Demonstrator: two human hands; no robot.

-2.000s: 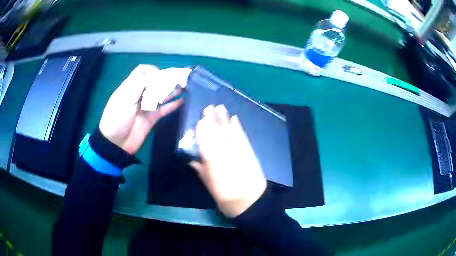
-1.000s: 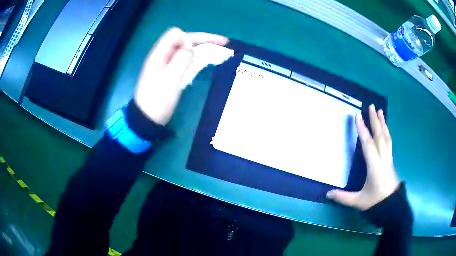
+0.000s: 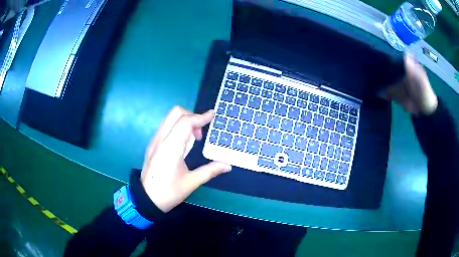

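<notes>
The mini laptop lies open on the black work mat, keys up, with a round pointer near the front edge. Its black screen half is tilted back behind the keyboard. My left hand holds the left front corner, thumb at the front edge and a finger at the left side. A bit of white cloth shows under its fingers. My right hand, slightly blurred, is at the screen's right edge; its grip is partly hidden.
A clear bottle with a blue label stands by the aluminium rail at the back right. Another silver laptop lies on a black mat at the left. Yellow-black tape marks the floor at the lower left.
The laptop was closed with its pale cover up; now it is open with the keyboard showing. My left hand has moved down to its corner, and my right hand up to the screen edge.
</notes>
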